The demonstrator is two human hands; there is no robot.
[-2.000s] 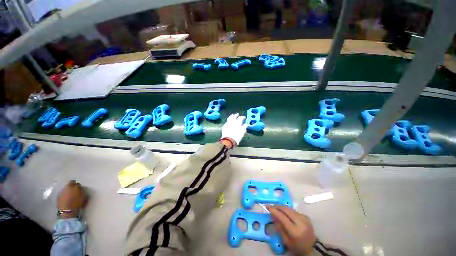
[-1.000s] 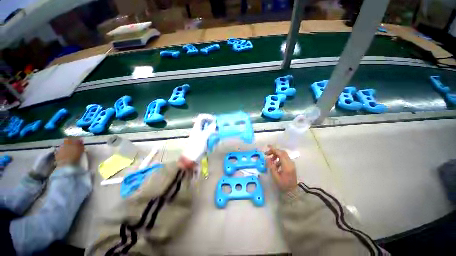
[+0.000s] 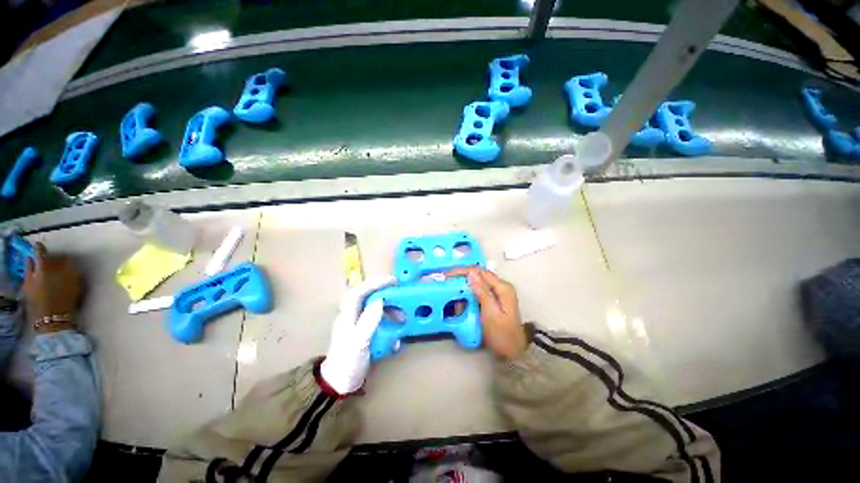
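Note:
A bright blue controller shell [image 3: 424, 314] is held between my two hands over the bench. My left hand [image 3: 354, 335], in a white glove, grips its left side. My bare right hand [image 3: 500, 311] grips its upper right side; a small white bit shows by the right fingertips. A second blue shell [image 3: 439, 251] lies just beyond the held one and is partly covered by it. A yellow utility knife [image 3: 353, 261] lies left of the shells. Another blue shell [image 3: 221, 300] lies further left.
A green conveyor belt [image 3: 377, 113] with several blue shells runs behind the bench. A squeeze bottle [image 3: 554, 193] and a white stick [image 3: 531, 245] stand and lie at right. At left are a yellow cloth [image 3: 153, 271], another bottle [image 3: 158, 226] and a neighbour's hand [image 3: 55, 288]. A grey post slants above.
My left hand has brought a shell from the belt to the bench in front of me. My right hand has closed on it. The view has tilted down.

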